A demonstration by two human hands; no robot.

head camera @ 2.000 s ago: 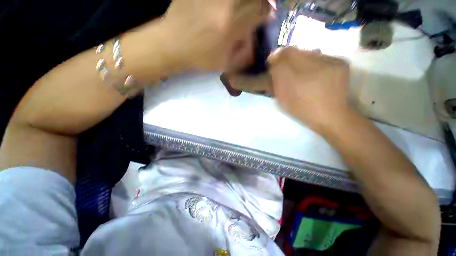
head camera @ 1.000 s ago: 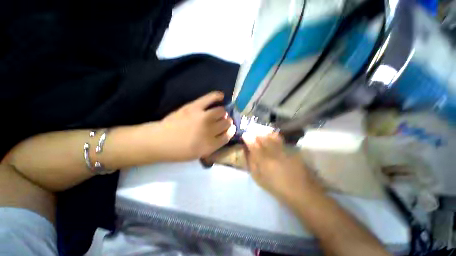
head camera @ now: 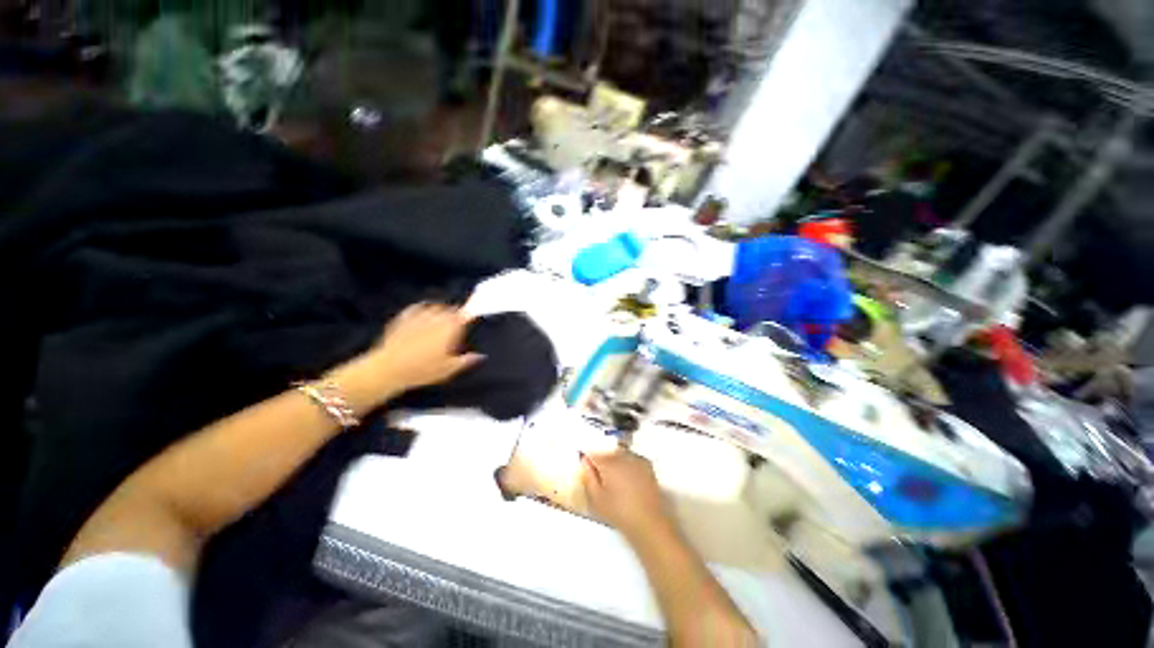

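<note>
The large black garment (head camera: pixel 241 266) lies heaped at the left and over the table's left side. My left hand (head camera: pixel 428 348) holds a part of it, with a rounded black end lying just right of my fingers, left of the machine head. My right hand (head camera: pixel 623 487) rests on the machine bed just below the needle area; its fingers are bent and blurred, and I cannot tell whether it holds anything. The white sewing machine (head camera: pixel 810 443) with a blue stripe stands at the centre right. Its needle is too blurred to make out.
The white table (head camera: pixel 418 487) has a grey ruler strip (head camera: pixel 443 585) along its front edge. Behind the machine are a bright blue bundle (head camera: pixel 787 289) and a light blue object (head camera: pixel 608 258). A dark long object (head camera: pixel 835 601) lies right of my right forearm. A white pillar stands beyond.
The view has tilted up and shows the room. My left hand and the black cloth have moved left, away from the needle area. My hands are now apart.
</note>
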